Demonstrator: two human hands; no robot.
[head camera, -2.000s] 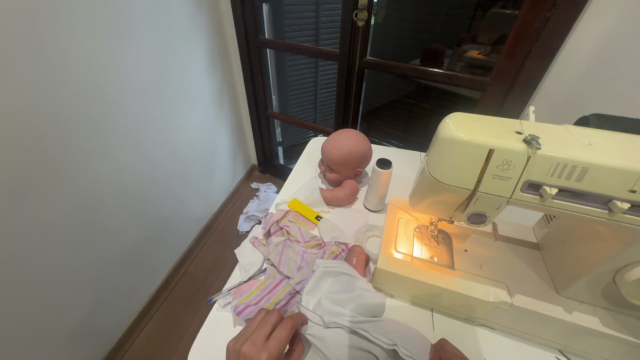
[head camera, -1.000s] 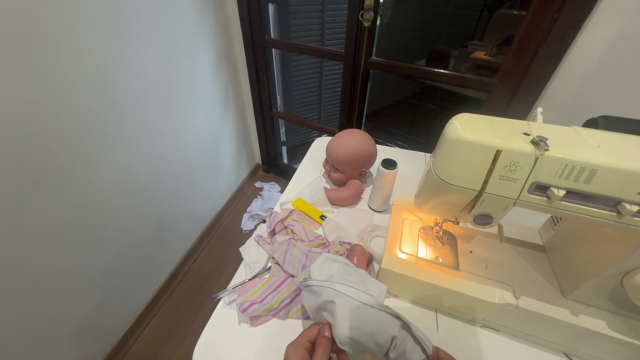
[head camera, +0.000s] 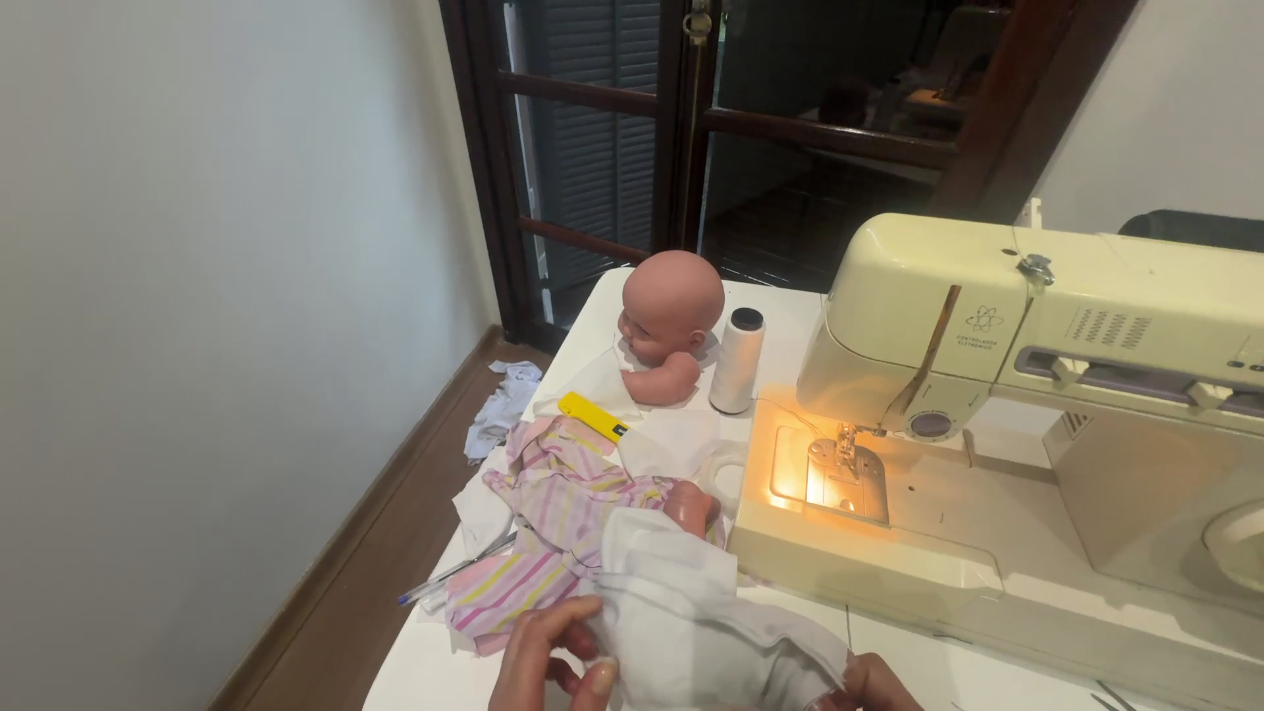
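Observation:
A piece of white fabric (head camera: 691, 622) with seams spans the space between my two hands at the bottom of the head view. My left hand (head camera: 558, 652) pinches its left edge between thumb and fingers. At its lower right edge, my right hand (head camera: 869, 683) grips the cloth, partly cut off by the frame. Striped pink and yellow fabric (head camera: 568, 504) lies just beyond, with a doll's limb (head camera: 691, 509) against it. To the right stands a cream sewing machine (head camera: 928, 326), its lamp lighting the needle plate (head camera: 846, 479).
A doll's head (head camera: 673, 301), a doll's arm (head camera: 664, 380), a white thread cone (head camera: 738, 360) and a yellow cutter (head camera: 592, 417) are on the white table (head camera: 592, 311). Pens (head camera: 459, 568) lie at its left edge. Scrap cloth (head camera: 502, 405) lies beyond that edge, near the wall.
The white fabric has shifted and folded between my hands; the dark-lined curved edge seen a second ago no longer shows the same way. My left hand's fingers have changed their hold.

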